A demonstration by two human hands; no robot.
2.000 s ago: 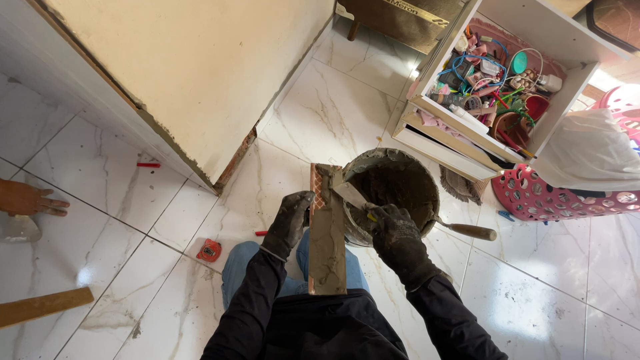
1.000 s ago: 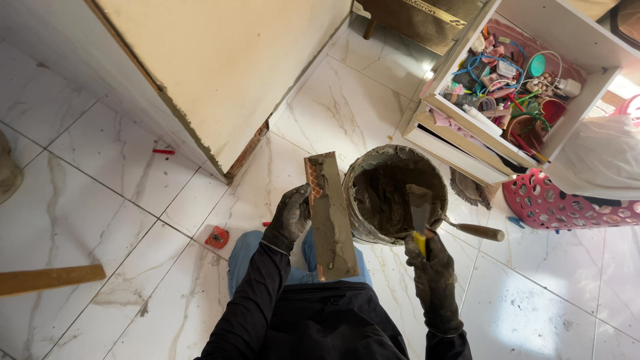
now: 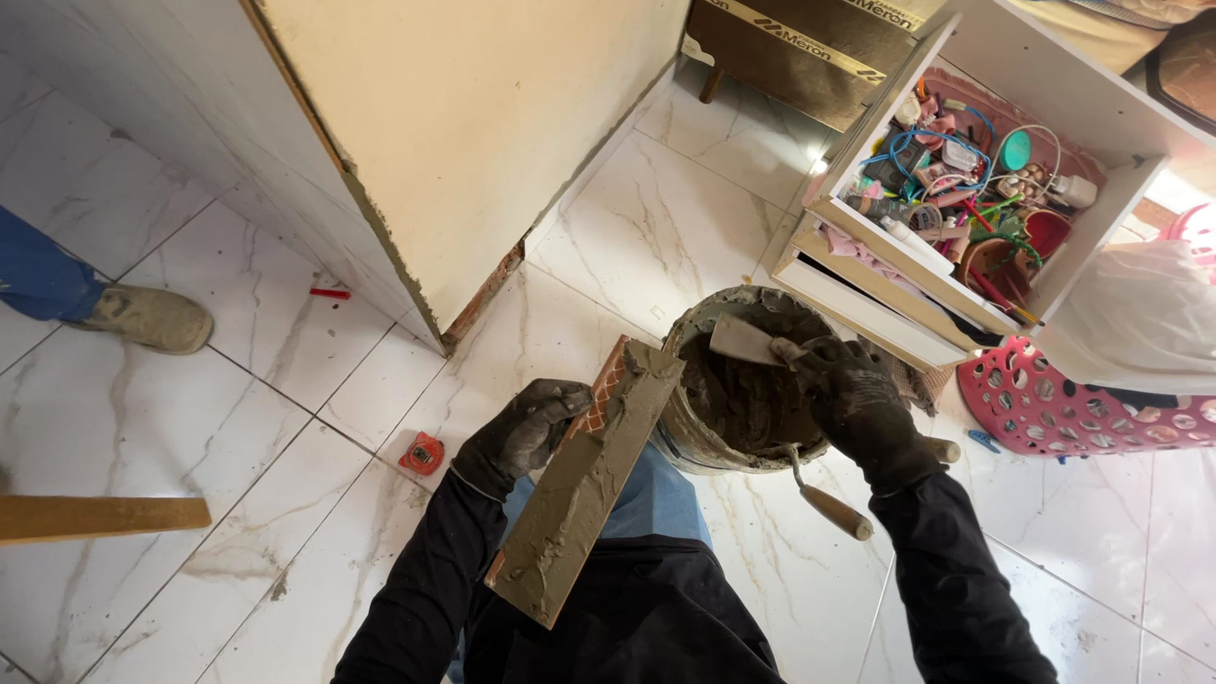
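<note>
My gloved left hand [image 3: 532, 427] grips the left edge of a narrow tile strip [image 3: 591, 484], held tilted over my lap. Wet grey mortar coats most of its face; a reddish patterned patch shows bare near the upper left edge. In my gloved right hand [image 3: 850, 399] is a putty knife [image 3: 746, 340], its blade over the mortar bucket [image 3: 679, 442]. Mortar lies inside the bucket and crusts its rim. A trowel with a wooden handle [image 3: 836, 511] rests against the bucket's near right side, its blade mostly hidden in the bucket.
A wall corner [image 3: 445, 332] with a rough edge stands ahead. On the marble-look floor lie a red tape measure [image 3: 423, 453] and a wooden strip [image 3: 104, 518]. Another person's shoe [image 3: 157, 318] is at left. An open drawer of small items [image 3: 902, 256] and a pink basket [image 3: 1064, 408] stand right.
My right hand has brought the putty knife from upright at the bucket's near side to across its opening. The tile strip now leans the other way. Another person's leg has come into view at left.
</note>
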